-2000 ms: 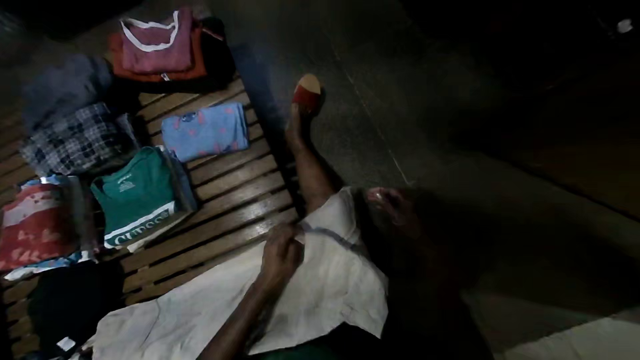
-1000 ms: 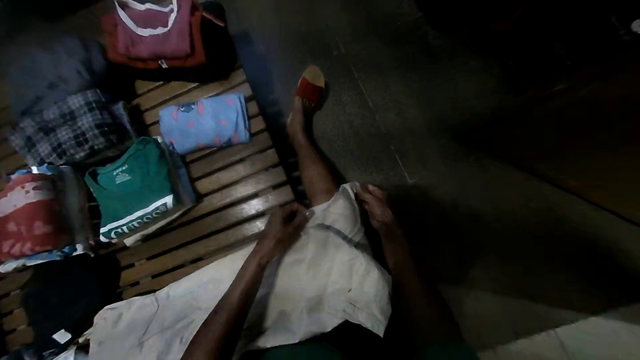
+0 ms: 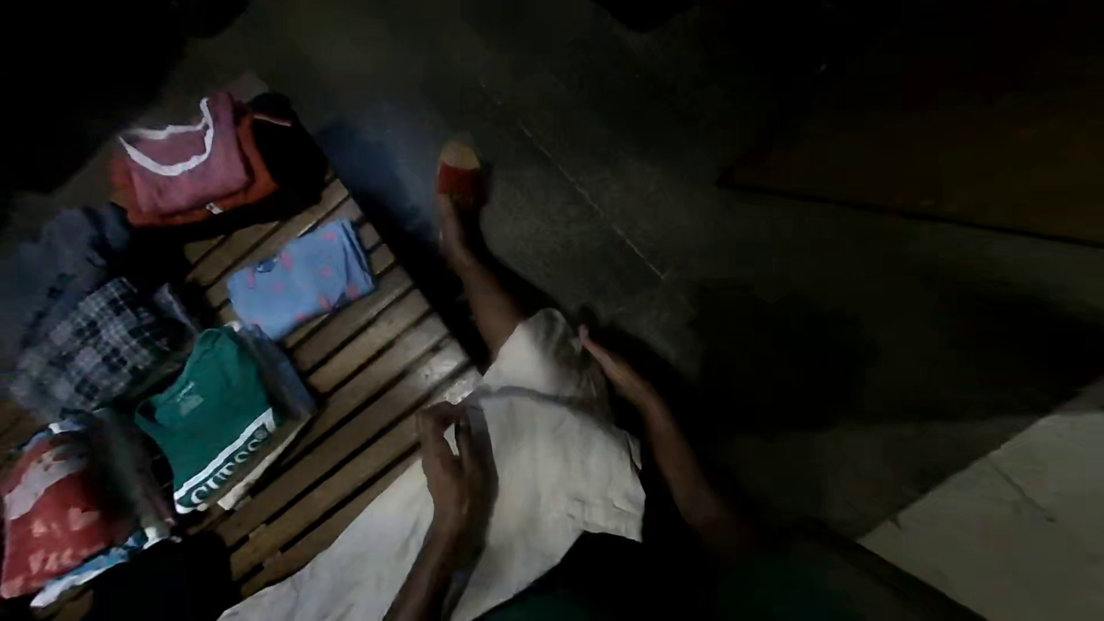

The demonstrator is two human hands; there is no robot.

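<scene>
A pale cloth garment (image 3: 552, 457) lies over my lap and thigh, one part spreading left over the slatted wooden platform. My left hand (image 3: 453, 453) is above its left side, thumb and fingers curved; whether it pinches any cloth is too dim to tell. My right hand (image 3: 612, 362) rests along the right edge of the garment near the knee, fingers extended and nothing seen in them. On the platform to the left lie a folded blue cloth with pink marks (image 3: 302, 276) and a folded green T-shirt (image 3: 211, 410) with a white printed band.
The slatted wooden platform (image 3: 371, 379) also bears a plaid garment (image 3: 103, 345), a red patterned garment (image 3: 60, 509), a black garment (image 3: 164, 582) and a pink garment with white trim (image 3: 190, 159) on a red one. A foot in a red slipper (image 3: 460, 177) stands on the dark floor.
My right hand was low and blurred beside the lap two seconds ago, then at the garment's edge by the knee, where it remains. The pale garment still covers the lap. The view has shifted.
</scene>
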